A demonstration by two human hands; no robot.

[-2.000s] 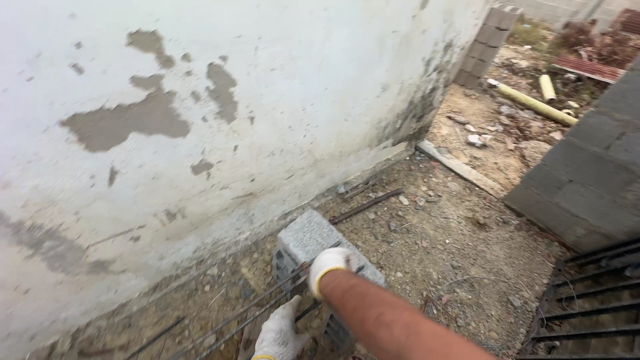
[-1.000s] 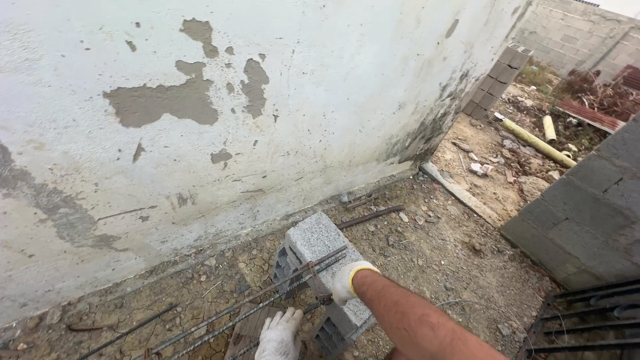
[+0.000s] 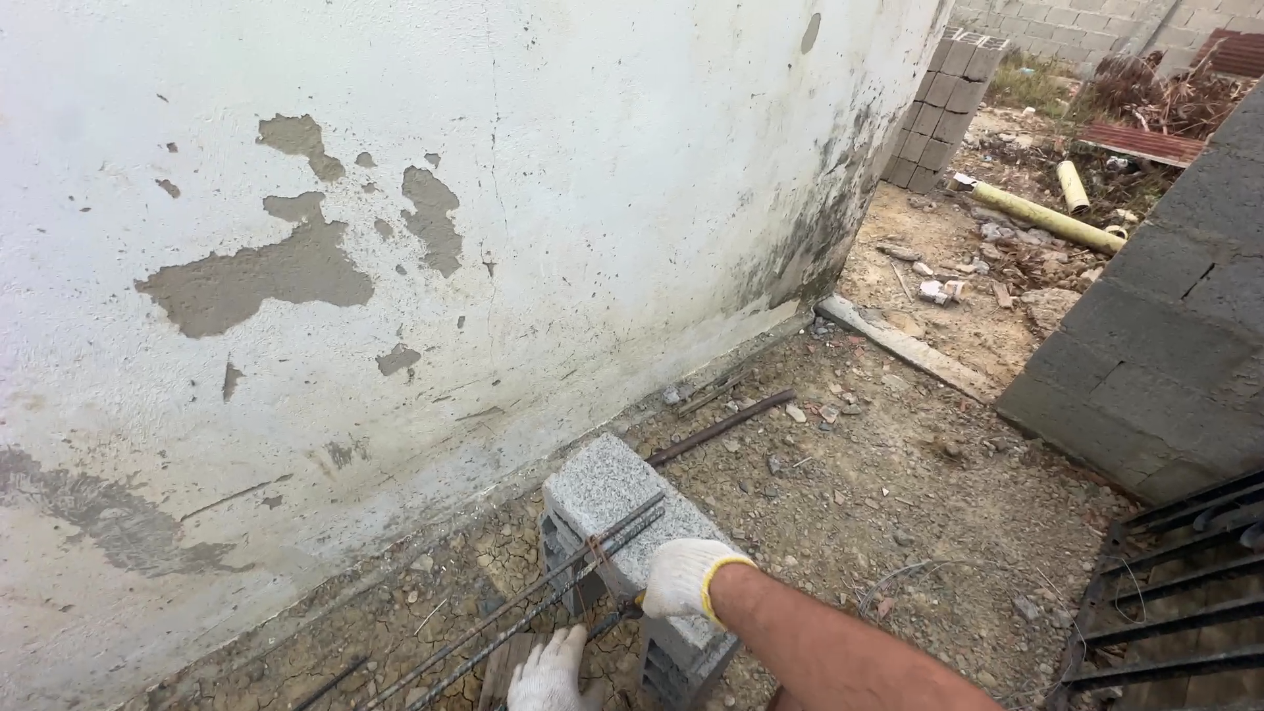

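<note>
Steel reinforcing bars, crossed by a rusty wire tie, lie over grey concrete blocks. My right hand, in a white knit glove with a yellow cuff, is closed over a dark tool with a bit of yellow at the near side of the bars; the glove hides most of it. At the bottom edge, my gloved left hand is beside the bars, over a wooden board. Whether its fingers hold a bar cannot be made out.
A stained plastered wall runs along the left. Behind the blocks, a rusty rod lies on gravelly ground. Thin loose wire, black metal bars and a grey block wall are at the right. Yellowish pipes lie farther back.
My right hand has shifted along the blocks toward their near right end. The bar ends and wire tie, largely covered by the glove two seconds ago, now show.
</note>
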